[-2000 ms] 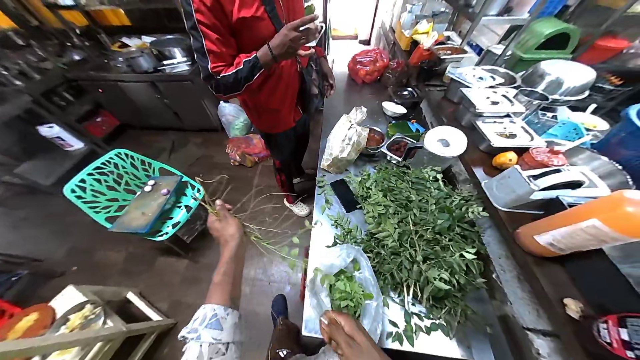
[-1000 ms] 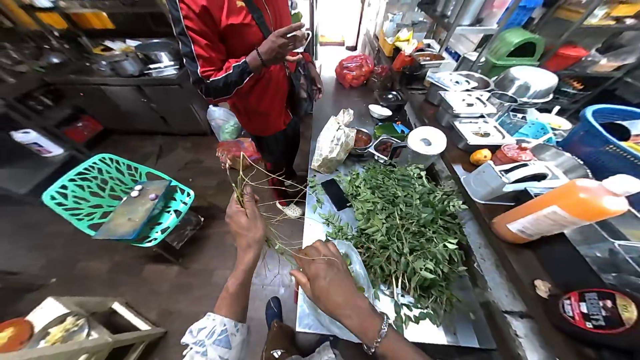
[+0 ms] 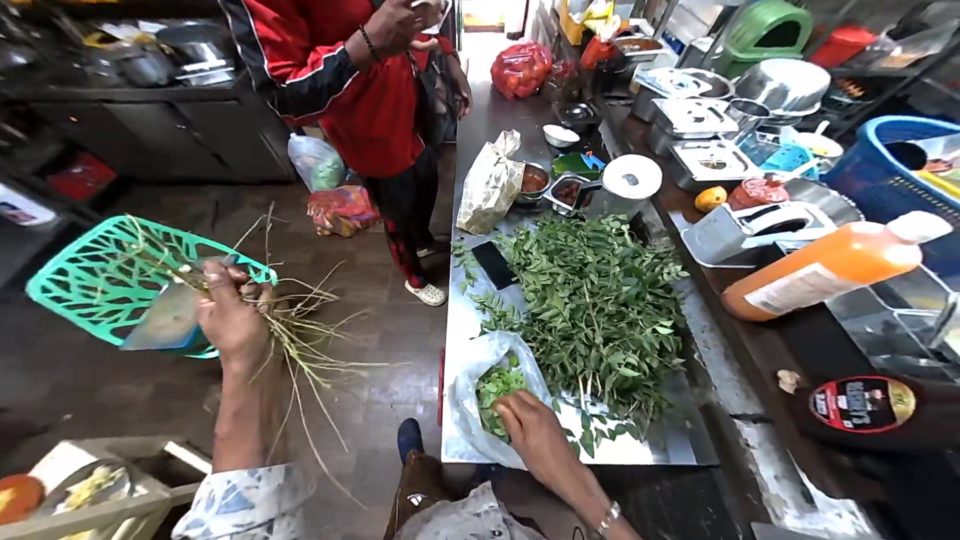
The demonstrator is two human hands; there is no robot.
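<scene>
My left hand [image 3: 232, 315] is closed around a bunch of thin bare stems [image 3: 300, 337], held out over the floor beside a green plastic chair [image 3: 82, 300]. At the mouth of a clear plastic bag [image 3: 469, 375] is my right hand [image 3: 529, 424], its fingertips bent down against picked green leaves [image 3: 496, 390]; whether they grip any leaves is hidden. Just beyond the bag a large heap of leafy curry-leaf-like sprigs [image 3: 600, 300] covers much of the steel table [image 3: 469, 300]. A black phone [image 3: 494, 265] lies at the heap's left edge.
A person in a red jacket [image 3: 375, 112] stands left of the table. Farther along it are a paper bag [image 3: 491, 184], food containers [image 3: 574, 191] and a lidded jar [image 3: 631, 184]. An orange bottle [image 3: 825, 270] and steel pans [image 3: 694, 120] line the right counter. A wooden stool [image 3: 161, 499] stands lower left.
My right hand has moved from the stems near my left hand down to the plastic bag. My left hand, with the stems, has moved left, in front of the green chair.
</scene>
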